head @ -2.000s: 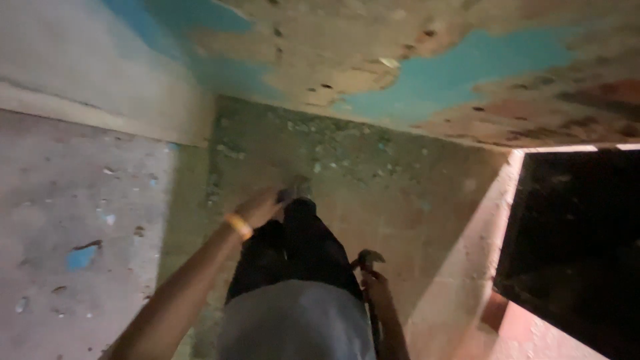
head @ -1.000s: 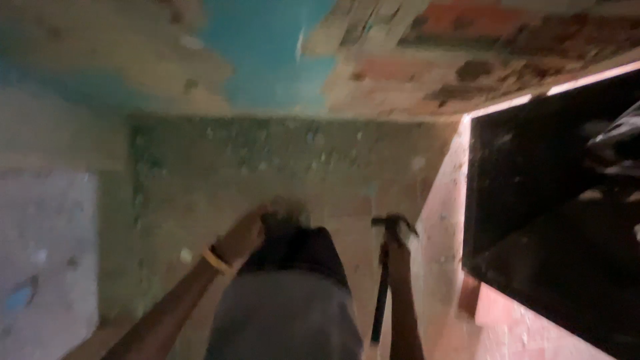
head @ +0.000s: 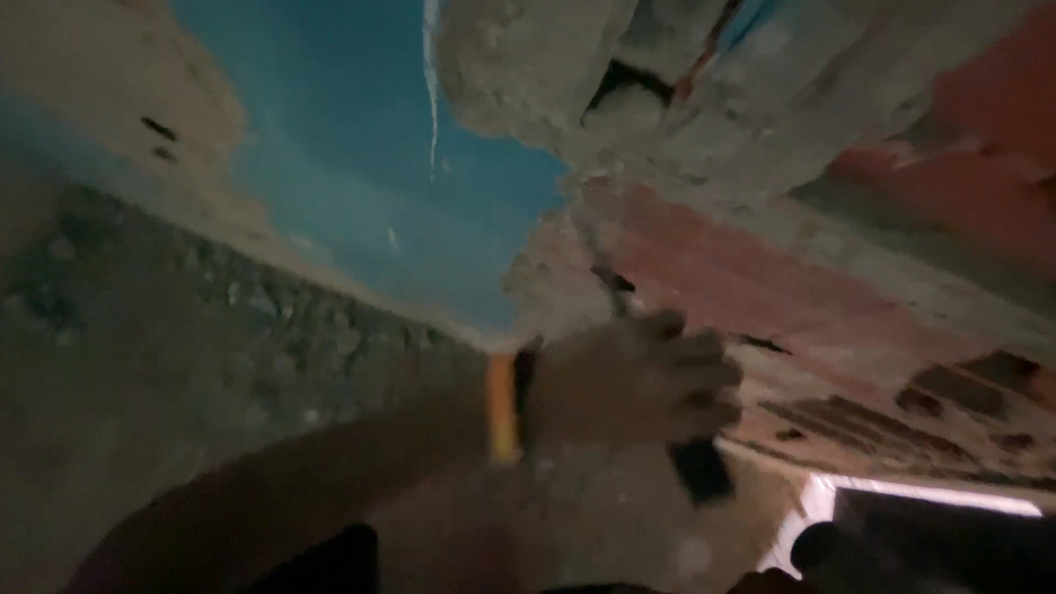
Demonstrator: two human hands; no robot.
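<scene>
My left hand [head: 652, 379], with an orange band [head: 502, 408] on its wrist, is closed around a slim chisel-like tool [head: 701, 472]. A dark block-like end of it sticks out below the fist, and its thin shaft rises above toward the damaged wall [head: 685, 239]. Blur hides whether the tip touches. The wall bears blue paint [head: 371, 165], broken grey plaster [head: 528, 74] and bare reddish brick. Dark rounded shapes stand at the lower right edge; whether they are my right hand or a hammer cannot be told.
Rubble and paint chips [head: 280, 330] lie on the floor along the wall's foot at the left. A dark opening or panel with a bright pale edge [head: 932, 492] is at the lower right. Dark cloth shows at the bottom edge.
My left hand has moved from low in front of my body up to the wall. The hammer seen earlier in my right hand is no longer clearly visible. The view has shifted much closer to the wall.
</scene>
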